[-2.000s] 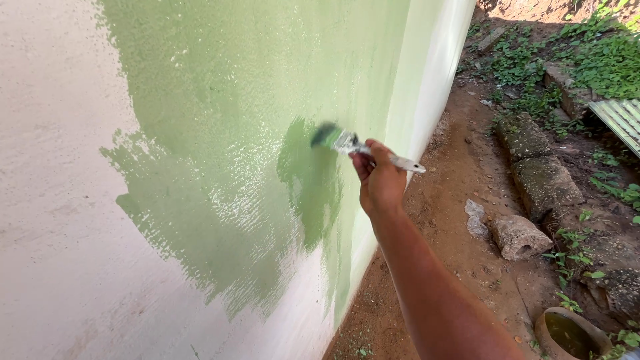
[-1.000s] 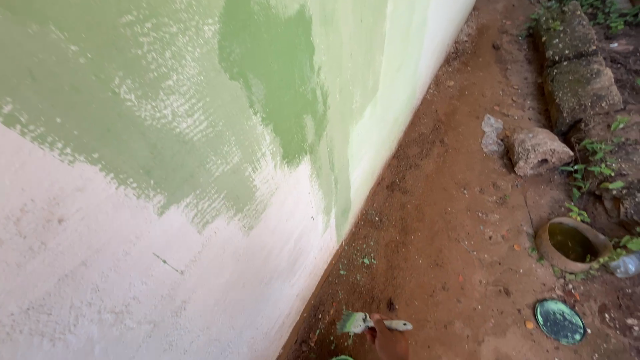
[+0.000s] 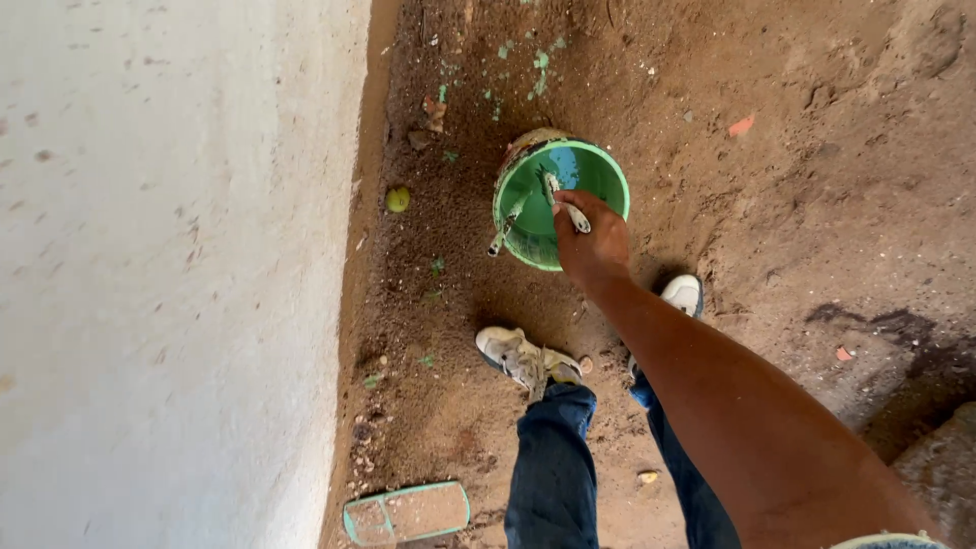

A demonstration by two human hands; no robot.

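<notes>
My right hand grips the pale handle of a paintbrush over a bucket. The brush's bristle end is down at the green paint inside. A paint-smeared stick leans in the same bucket, its upper end over the rim on the left side. The bucket stands on the dirt, its outer wall stained with paint. My left hand is out of view.
A whitish wall rises along the left. My shoes are just below the bucket. A green-edged plastic frame lies near the wall's foot, a small green fruit further up. A rock is at lower right.
The view has swung down from the green-painted wall to the ground. My right hand, with the brush against the wall two seconds ago, is now at the bucket.
</notes>
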